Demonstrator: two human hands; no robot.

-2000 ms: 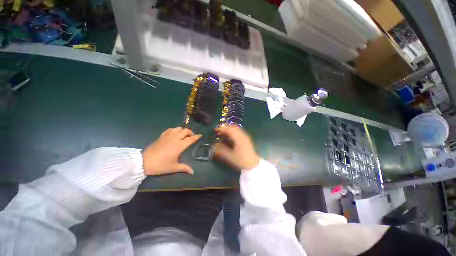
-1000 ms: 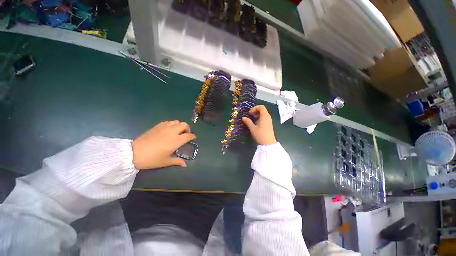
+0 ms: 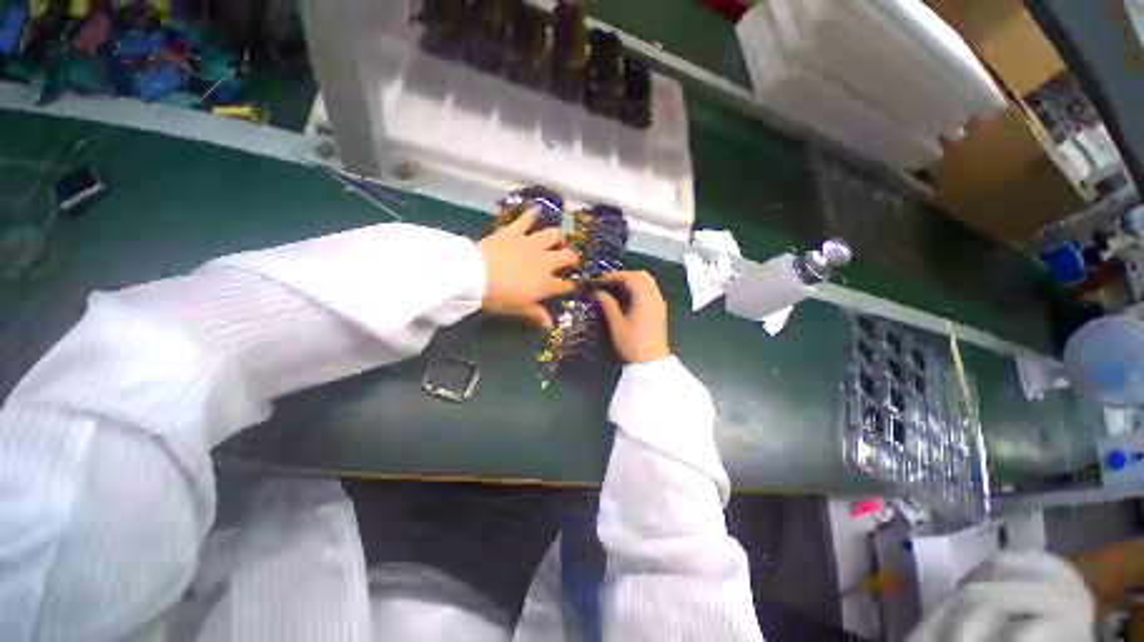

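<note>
Two stacked rows of dark screen modules with gold edges lie side by side; the right row [image 3: 580,329] runs nearer to me. My left hand [image 3: 529,268] lies over the left row and reaches the right row with its fingertips. My right hand [image 3: 637,314] has thumb and finger at the right row's right side. The fingertips hide whether either hand grips a module. A watch case frame [image 3: 449,379], a thin rounded-square ring, lies alone on the green mat, with no hand on it.
A white foam tray [image 3: 502,126] with dark rows is behind. A white bottle [image 3: 765,286] lies by crumpled tissue [image 3: 710,266]. A blister tray [image 3: 906,408] is at right. Tweezers [image 3: 358,188] and a watch unit [image 3: 78,188] are at left. A fan [image 3: 1109,364] is far right.
My left hand has left the watch case frame and moved right and away from me onto the rows. My right hand stays at the right row. The frame remains on the mat.
</note>
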